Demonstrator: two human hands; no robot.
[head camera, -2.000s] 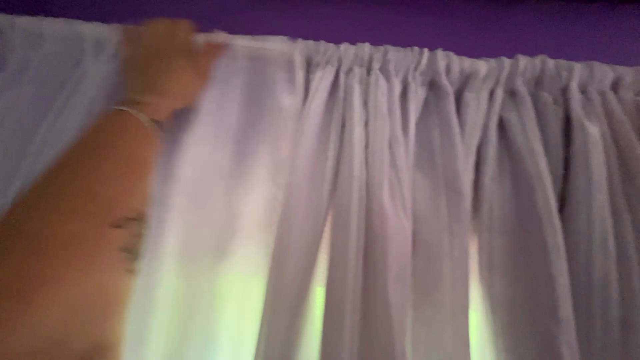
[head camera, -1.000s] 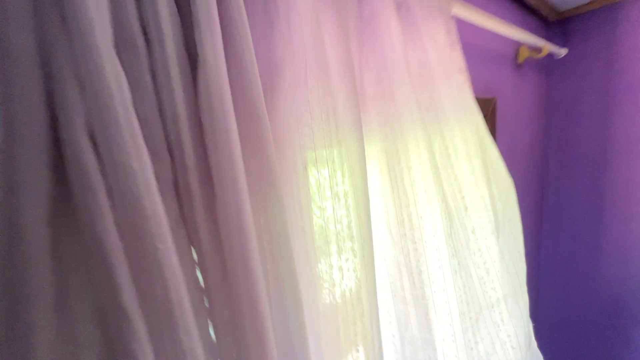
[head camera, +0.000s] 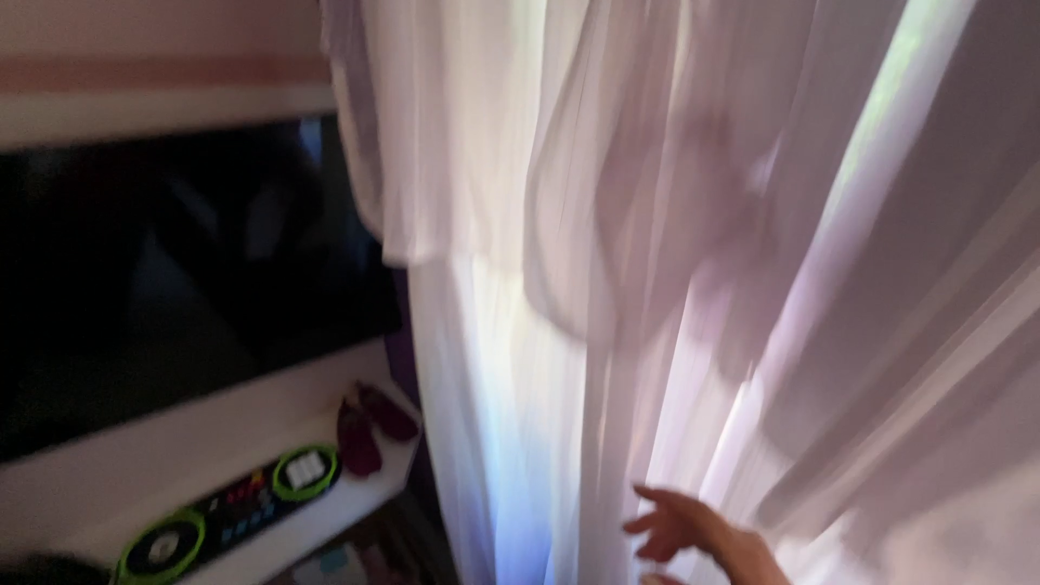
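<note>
Sheer whitish-lilac curtains (head camera: 504, 325) hang down the middle and right of the view, lit from behind, with shorter layers overlapping longer ones. One bare hand (head camera: 682, 524) reaches up from the lower edge, right of centre. Its fingers are apart and point left, in front of the curtain folds, with nothing held in them. By its place and shape I take it for my right hand, though the blur leaves some doubt; whether it touches the fabric cannot be told. My other hand does not show.
On the left a large dark television screen (head camera: 195, 276) stands above a white shelf (head camera: 325, 512). The shelf bears a black DJ controller (head camera: 236, 508) with green-rimmed round platters and a pair of dark red shoes (head camera: 361, 439). A dark floor area shows below the shelf.
The view has swung down and across from the curtain tops to the lower folds and shelf. Two seconds ago a hand was at the curtain's top edge; now a hand shows low in view.
</note>
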